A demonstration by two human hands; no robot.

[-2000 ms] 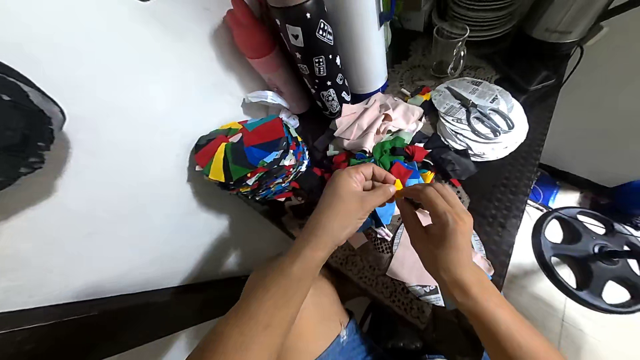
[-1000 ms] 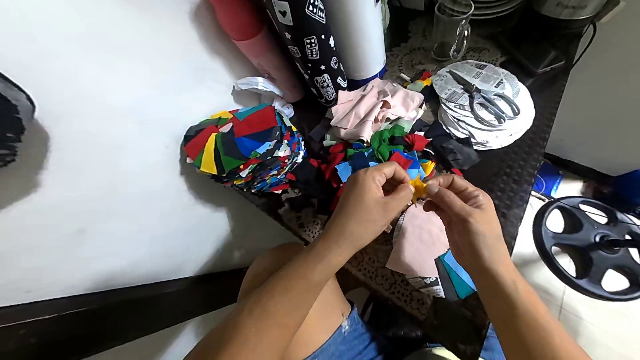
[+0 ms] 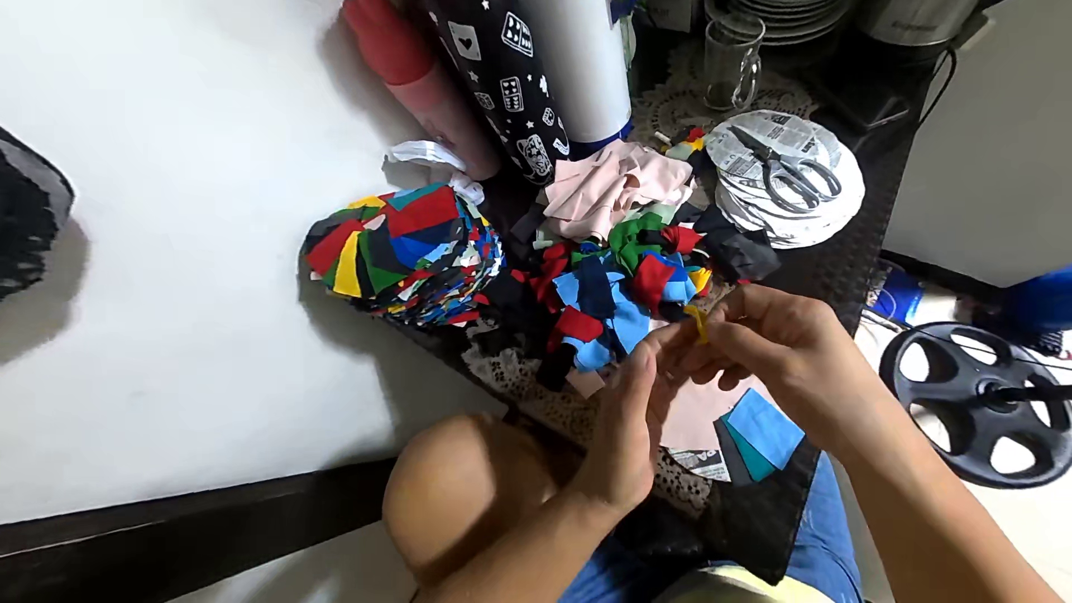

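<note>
My right hand (image 3: 766, 335) pinches a small yellow fabric scrap (image 3: 698, 322) between thumb and fingers. Close against it is my left hand (image 3: 632, 410), its fingers near the scrap's lower end; whether they grip it I cannot tell. Just beyond lies a heap of blue, red, green and black fabric scraps (image 3: 630, 318), with crumpled pink fabric (image 3: 615, 186) behind it. Below my hands, flat pink fabric (image 3: 691, 414) and a blue fabric piece (image 3: 765, 427) overlap newspaper. Scissors (image 3: 787, 172) rest on a stack of round paper-and-fabric pieces (image 3: 837, 209) at the right.
A thick stack of multicoloured patchwork rounds (image 3: 402, 251) leans by the wall at left. A pink bottle (image 3: 427, 92), a black patterned bottle (image 3: 507, 84) and a white cylinder (image 3: 586, 67) stand behind. Beyond are a glass mug (image 3: 731, 63) and stacked plates (image 3: 787, 21).
My hands have shifted around the yellow scrap, and my left hand has turned with its fingers more upright. The blue piece at the lower right shows more fully now.
</note>
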